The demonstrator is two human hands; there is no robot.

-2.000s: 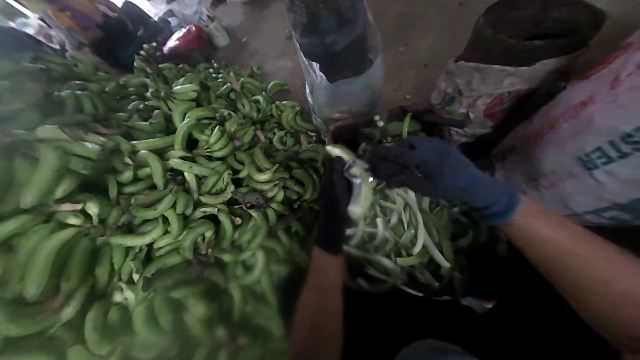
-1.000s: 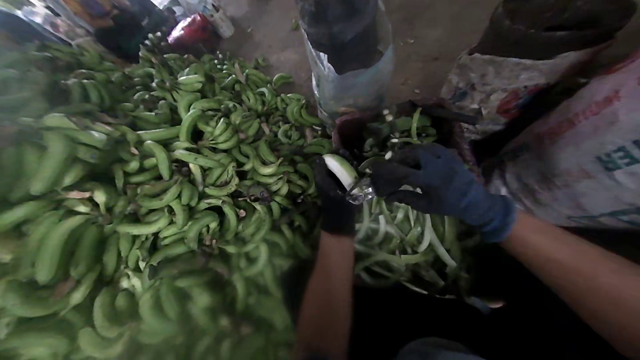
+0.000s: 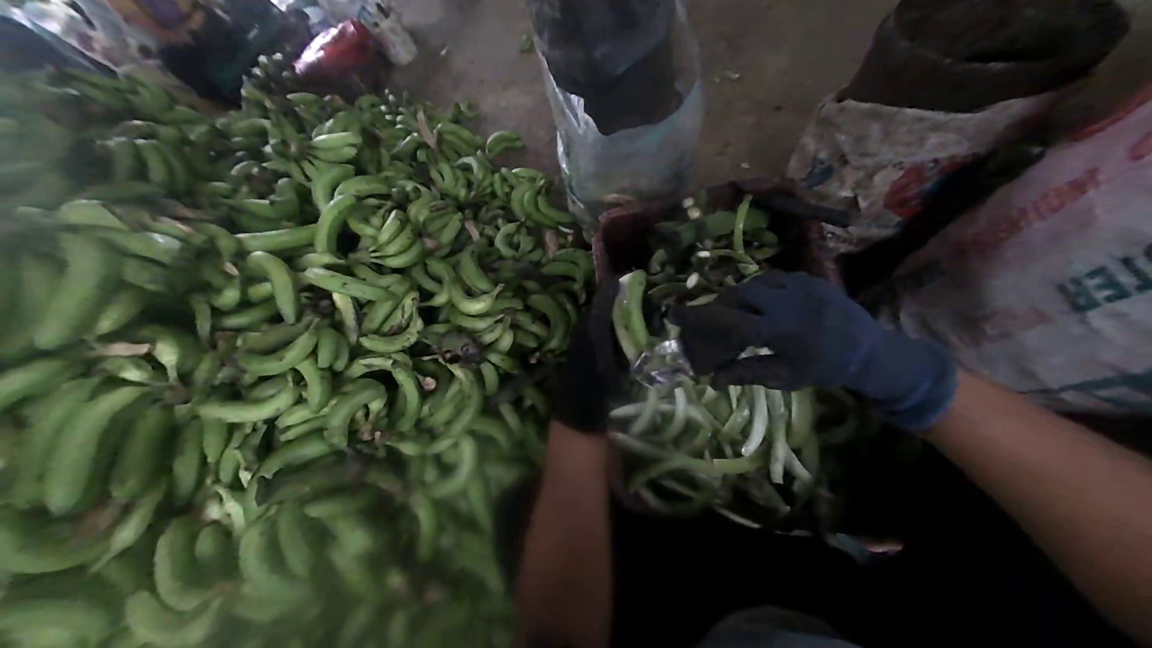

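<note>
My left hand (image 3: 589,364), in a dark glove, holds a green banana (image 3: 632,315) upright above a dark reddish container (image 3: 616,236). Part of the banana's skin is off along its left side. In a blue-black glove, my right hand (image 3: 783,337) grips a small shiny peeling tool (image 3: 664,363), which is against the lower part of the banana; its handle is hidden by the fingers. Below both hands lie many pale and green peel strips (image 3: 760,423). Green pieces and bits of peel lie in the container behind the right hand.
A large heap of green bananas (image 3: 378,315) fills the left side. Beyond the container stands a clear plastic bag with a dark upper part (image 3: 630,153). At right are an open dirty sack (image 3: 909,153) and a printed white sack (image 3: 1035,279). A red bundle (image 3: 340,56) lies behind the heap.
The banana in my left hand, tilted with a broad pale side showing one second ago, now stands more upright with green skin showing. The right hand stays beside it with the tool.
</note>
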